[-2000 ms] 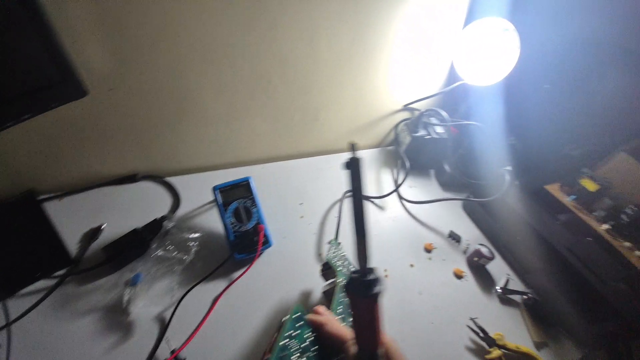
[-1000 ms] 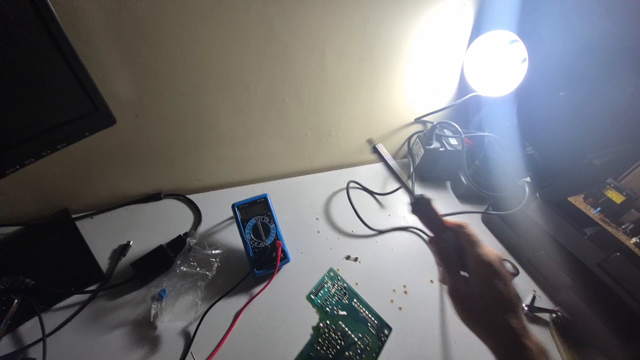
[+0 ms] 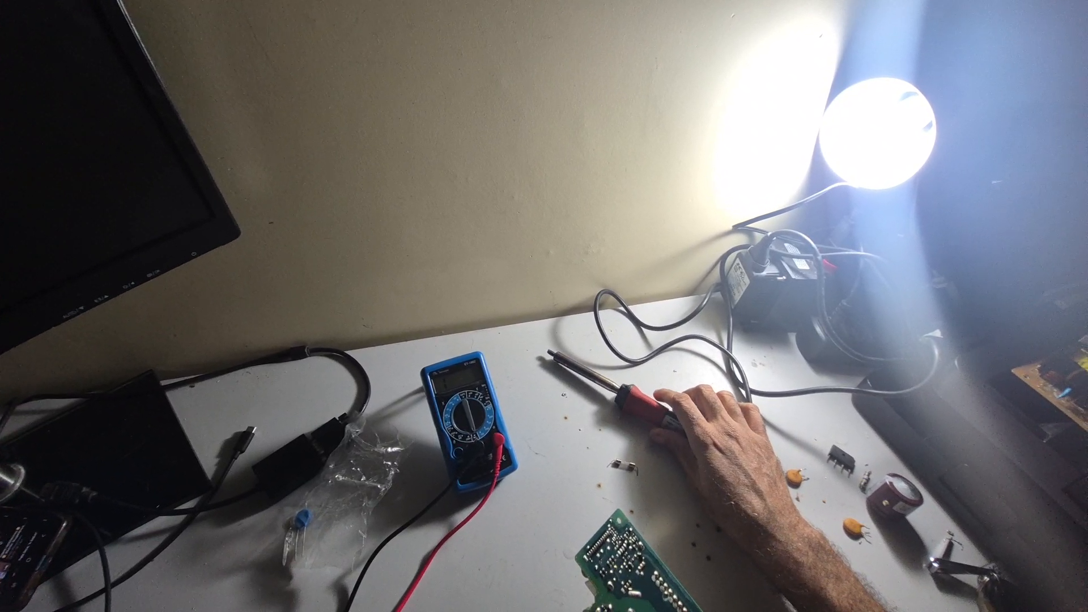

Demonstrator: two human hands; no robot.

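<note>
My right hand [image 3: 731, 463] lies low over the white table with its fingers around the red handle of a soldering iron [image 3: 642, 404], whose metal tip points up and left. Below and left of that hand, a green circuit board [image 3: 633, 565] shows its soldered side at the bottom edge. Between the board and the iron lies a small glass fuse [image 3: 624, 466]. A blue digital multimeter [image 3: 468, 421] with red and black leads rests further left. My left hand is out of view.
Ceramic disc capacitors [image 3: 854, 529], a large cylindrical capacitor [image 3: 894, 495] and a black component [image 3: 841, 459] lie right of my hand. A lit lamp [image 3: 877, 133] stands behind looped cables. At left are a clear plastic bag [image 3: 340, 501], a black adapter [image 3: 297, 459] and a monitor [image 3: 102, 170].
My right hand has brought the soldering iron from a raised position down to the table. The hand seen at the circuit board two seconds ago is gone from there.
</note>
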